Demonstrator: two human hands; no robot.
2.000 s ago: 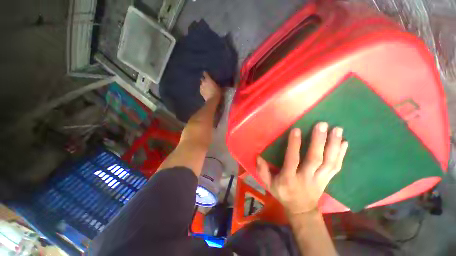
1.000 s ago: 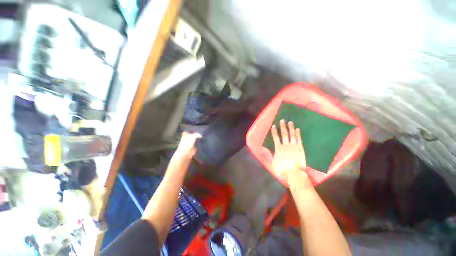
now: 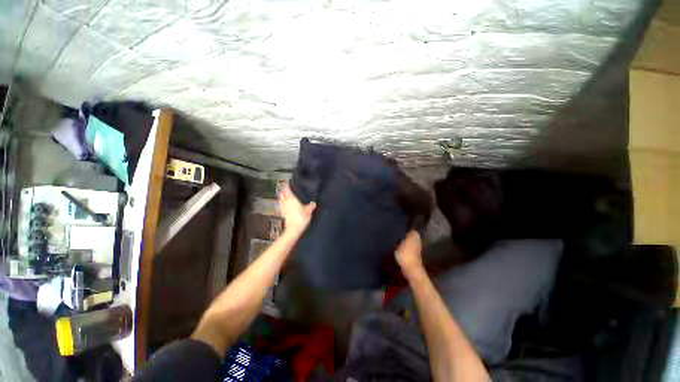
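Note:
A bundle of dark navy garment pieces (image 3: 350, 216) is held up in the middle of the view, in front of the padded wall. My left hand (image 3: 295, 212) grips its left edge, with the thumb lying on the front face. My right hand (image 3: 408, 252) grips its lower right edge, where a darker brown-black part shows. The fingertips of both hands are partly hidden by the bundle. The image is blurred, so single layers cannot be told apart.
The white table with its orange-brown edge (image 3: 155, 224) stands at the left, bearing a yellow-lidded jar (image 3: 97, 330). A white padded wall (image 3: 358, 74) runs behind. Dark fabric piles (image 3: 477, 201) lie right. A blue basket (image 3: 250, 365) is below.
The dark bundle has been lifted from low beside the table and brought to the middle. My right hand has left the red stool and now holds the bundle too. The view has turned towards the wall.

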